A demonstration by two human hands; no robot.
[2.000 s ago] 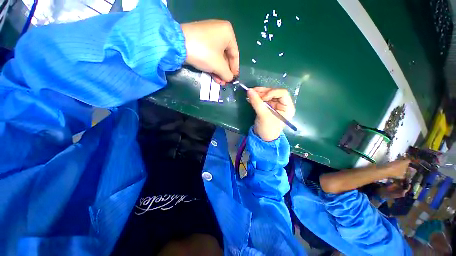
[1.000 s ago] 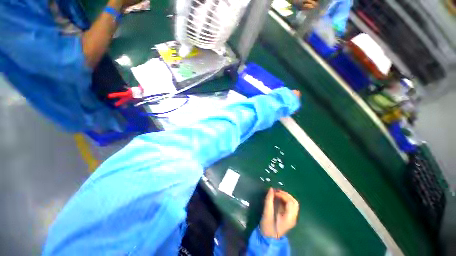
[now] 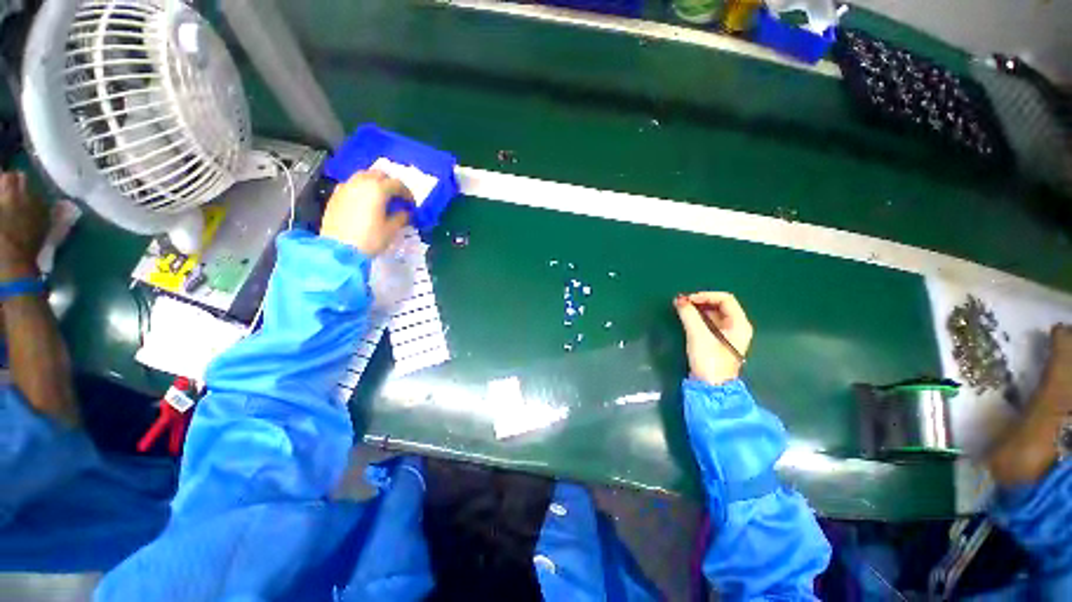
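My left hand is at the near edge of the blue parts bin, at upper left. Its fingertips are over the bin and what they hold, if anything, cannot be seen. My right hand is above the green mat with the thin dark tweezers in its fingers. Tiny white pieces lie scattered on the mat between my hands. A small white card lies near the front edge of the mat.
Lined label sheets lie below the bin. A desk fan stands on a metal box at left, with red-handled cutters below. A wire spool and a component pile are at right. Neighbours' arms show at both sides.
My left hand has gone from the component near the card to the blue bin. My right hand still holds the tweezers, now apart from the left. The view has turned and shifted.
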